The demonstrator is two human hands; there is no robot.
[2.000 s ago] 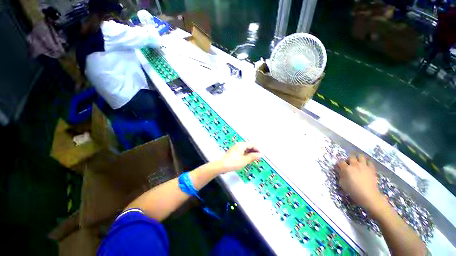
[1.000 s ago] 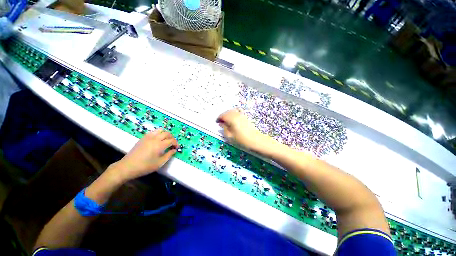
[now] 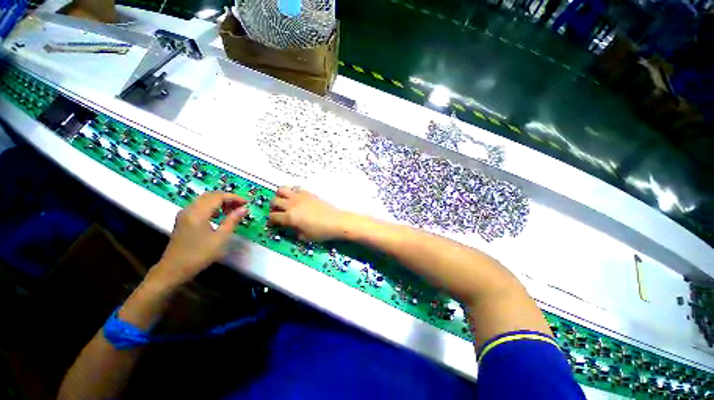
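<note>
A long green circuit board panel (image 3: 352, 269) with rows of small black, silver and blue parts runs left to right before me. My left hand (image 3: 202, 228), with a blue strap (image 3: 125, 332) on its wrist, is over the board, thumb and forefinger curled close together. My right hand (image 3: 301, 213) is over the board just right of it, fingers bent down. Whether either hand holds a small part is too small to tell. A heap of silvery components (image 3: 446, 191) and a heap of cream components (image 3: 309, 141) lie behind the hands in the white tray (image 3: 579, 269).
A metal bracket (image 3: 160, 66) stands at the tray's left. A fan (image 3: 286, 22) sits in a cardboard box (image 3: 286, 62) behind it. A bag of components (image 3: 466, 143) lies behind the tray's back edge. A thin yellowish strip (image 3: 641, 277) and dark components (image 3: 699, 312) lie right.
My right hand has moved from the silvery heap to the board, beside my left hand. My left hand has its fingers curled over the board. The view has swung to the right since the earliest frame.
</note>
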